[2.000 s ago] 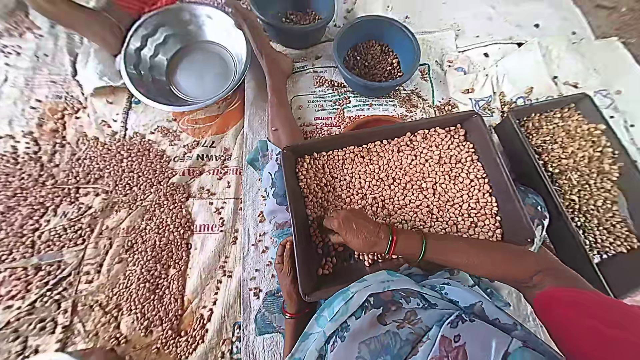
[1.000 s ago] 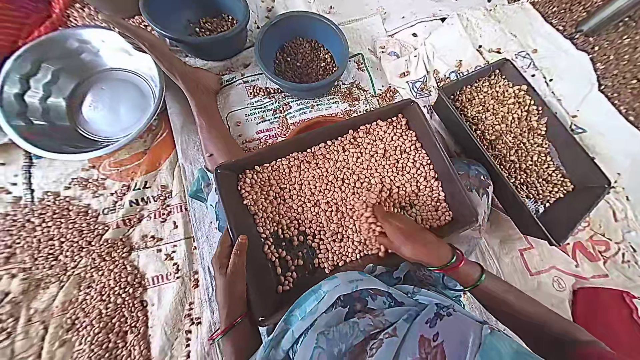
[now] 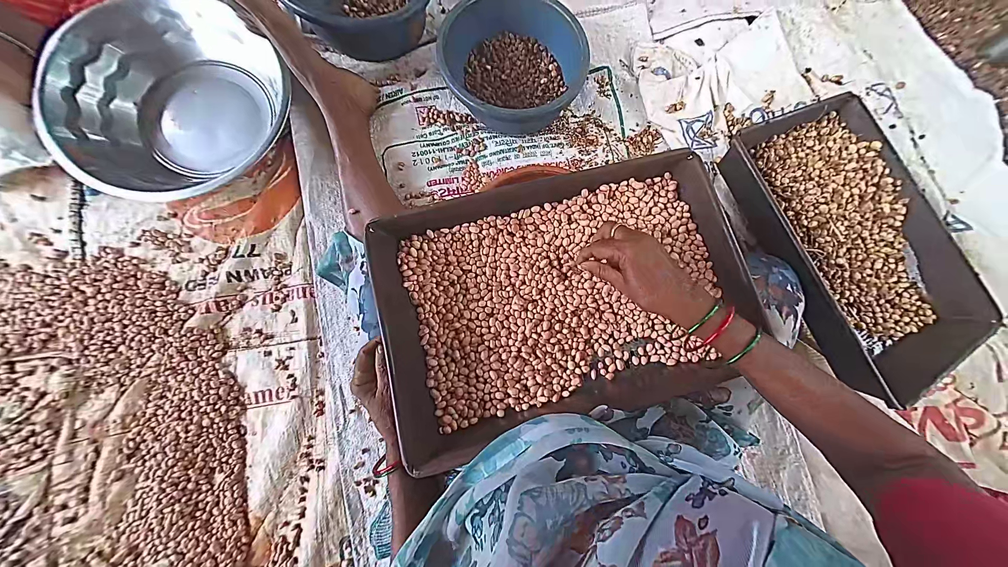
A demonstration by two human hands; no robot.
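A dark rectangular tray [image 3: 389, 315] rests on my lap, spread with pale pinkish nuts or seeds [image 3: 512, 307]. My left hand [image 3: 373, 386] grips the tray's left wall from outside; part of it is hidden behind the wall. Over the upper right part of the nuts is my right hand [image 3: 630, 268], with green and red bangles at the wrist, thumb and fingertips drawn together at the surface. Whether a nut is pinched between them cannot be seen. Along the lower edge inside the tray, a strip of dark bottom shows.
To the right lies a second dark tray [image 3: 937, 350] of yellowish-brown pods or nuts. Two blue tubs [image 3: 449, 55] with darker contents stand beyond, and a steel basin [image 3: 276, 102] at upper left. Loose nuts [image 3: 173, 409] cover the printed sacks at left.
My right hand has moved from the tray's lower left, across the nuts, to the upper right. The nuts now cover the tray's lower left corner more fully. My left hand stays at the left wall.
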